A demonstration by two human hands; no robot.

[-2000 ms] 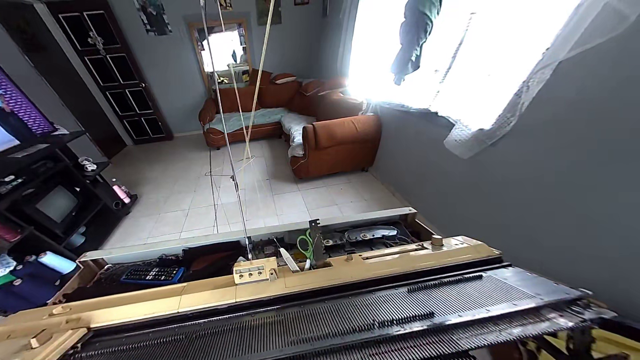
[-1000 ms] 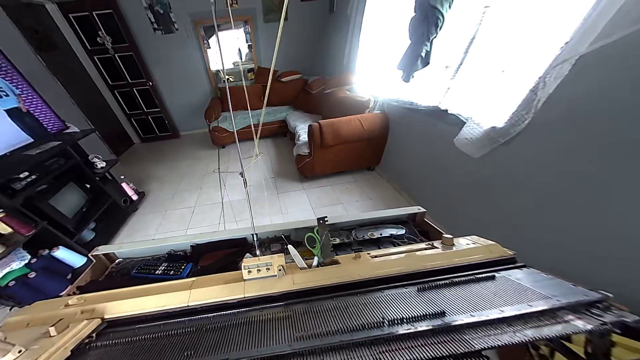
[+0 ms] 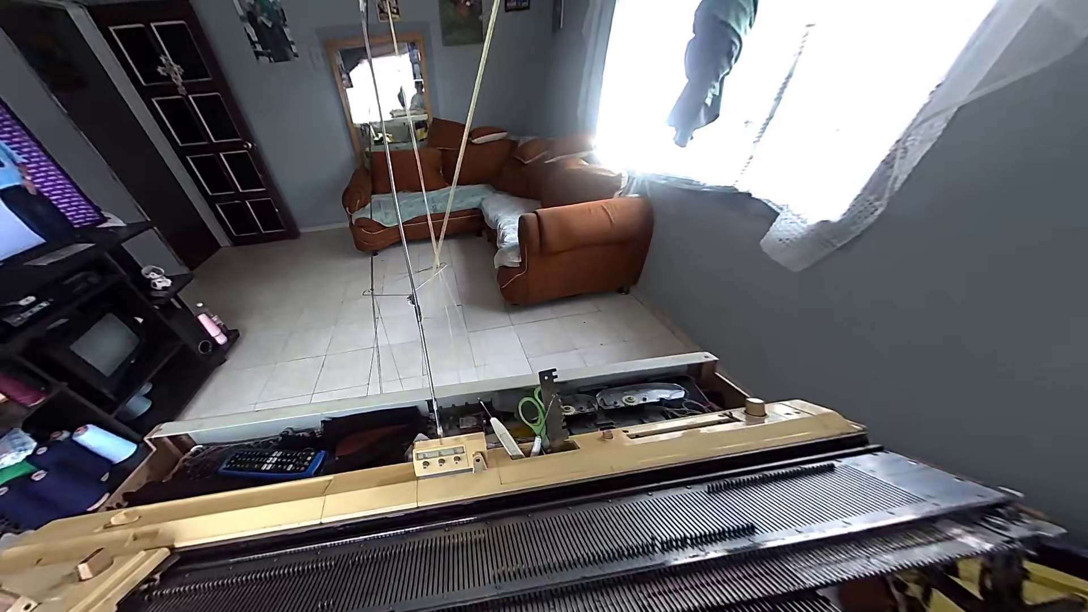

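Neither of my hands shows in the head view. Across the lower part runs a knitting machine with a cream plastic body (image 3: 365, 501) and a dark metal needle bed (image 3: 561, 544). Some needles stand raised in dark groups on the bed's right half. A metal yarn mast (image 3: 399, 212) rises from a small cream box with dials (image 3: 449, 455), with pale yarn (image 3: 470, 110) strung near it. Green-handled scissors (image 3: 533, 411), a white-handled tool (image 3: 503, 433) and a notched metal plate (image 3: 553, 408) stand upright behind the body.
Behind the machine, a trough (image 3: 289, 415) holds a blue-edged remote control (image 3: 272, 462) and dark cloth. Yarn cones (image 3: 104, 443) and a black shelf unit (image 3: 161, 340) stand at left. Farther off are an orange-brown sofa (image 3: 586, 246), a door (image 3: 200, 127) and a curtained window (image 3: 790, 93).
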